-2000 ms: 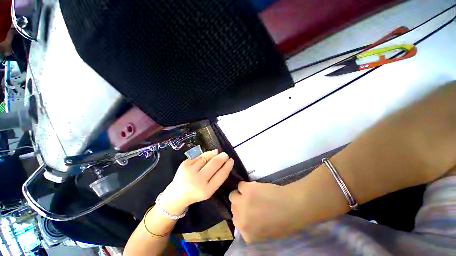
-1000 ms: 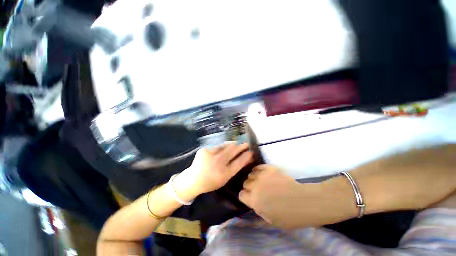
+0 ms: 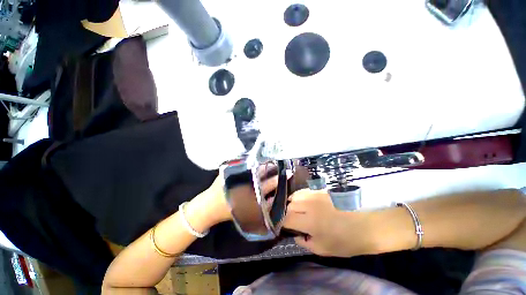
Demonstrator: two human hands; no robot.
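Observation:
A white sewing machine head (image 3: 369,103) with black round plugs fills the upper middle. Its shiny looped guard (image 3: 254,199) looms in front of my hands. My left hand (image 3: 225,199) lies on dark cloth (image 3: 132,178) left of the guard, its fingertips partly hidden behind it. My right hand (image 3: 323,222) is on the right side of the guard, fingers bent over the dark cloth edge. Its fingertips touch the cloth near the needle area, which is hidden. The dark cloth spreads left from under my left hand. A brown cloth piece shows through the guard.
A dark red control panel (image 3: 467,152) runs along the machine front at right. A thread tension assembly (image 3: 345,184) stands just above my right hand. More black and brown cloth (image 3: 86,92) lies behind at upper left. A cardboard box (image 3: 193,279) is below the table edge.
The view has swung left over the machine head, and the snips are out of sight. Both hands are now closer to the needle end, partly behind the guard.

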